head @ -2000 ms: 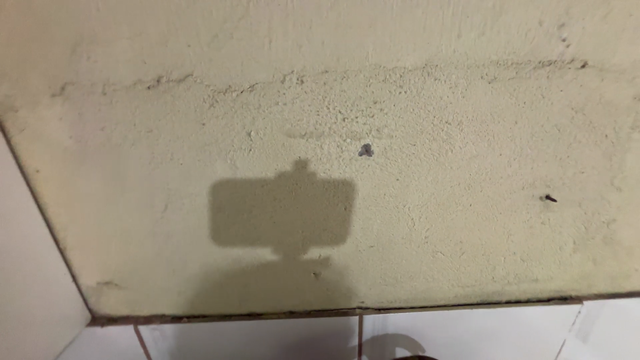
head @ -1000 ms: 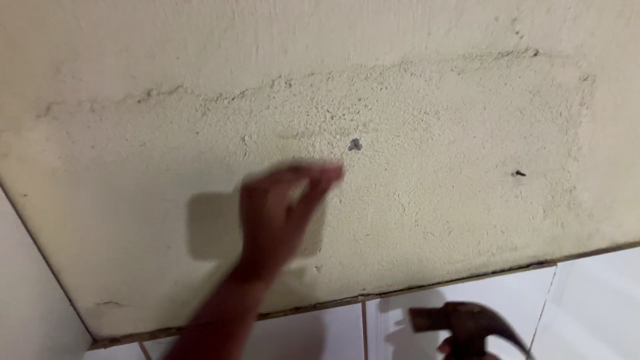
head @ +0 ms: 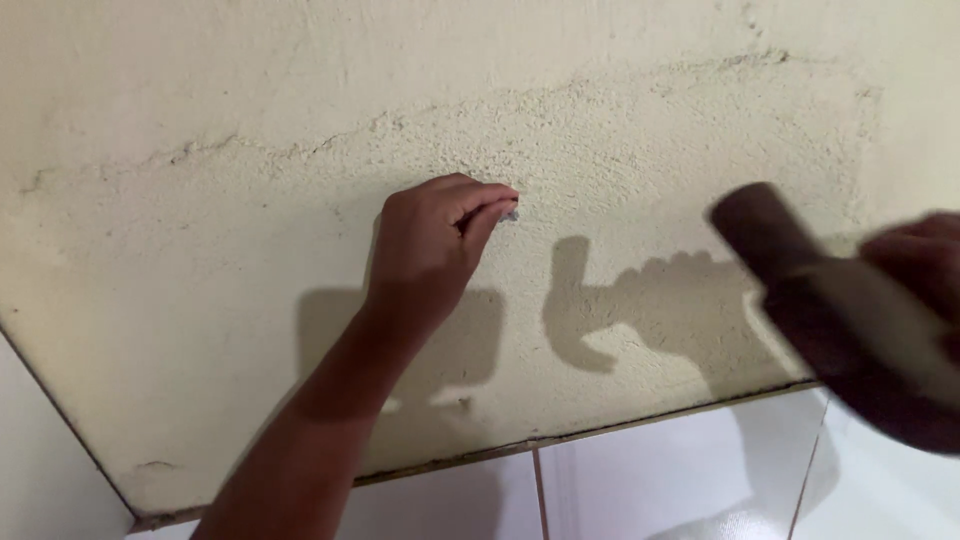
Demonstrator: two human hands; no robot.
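Note:
My left hand (head: 431,240) is against the yellowish plastered wall (head: 637,165), its thumb and index fingertip pinched together at a small grey mark (head: 510,215). Whether a small object sits between those fingertips is too hidden to tell. At the right edge my right hand (head: 919,251), blurred and partly out of view, grips a claw hammer (head: 825,300). The hammer is raised off the wall, close to the camera, its striking face toward the upper left and its claw curving to the lower right. Its handle is mostly hidden.
White wall tiles (head: 637,480) with brown joints run below the plaster, beyond a dark, uneven edge. A pale surface (head: 45,450) meets the wall at the lower left. Shadows of the hammer and hand fall on the plaster; a crack crosses higher up.
My left hand, absent two seconds ago, has reached the grey mark from just beside it. My right hand has raised the hammer from the bottom of the view. The dark nail-like piece at right no longer shows.

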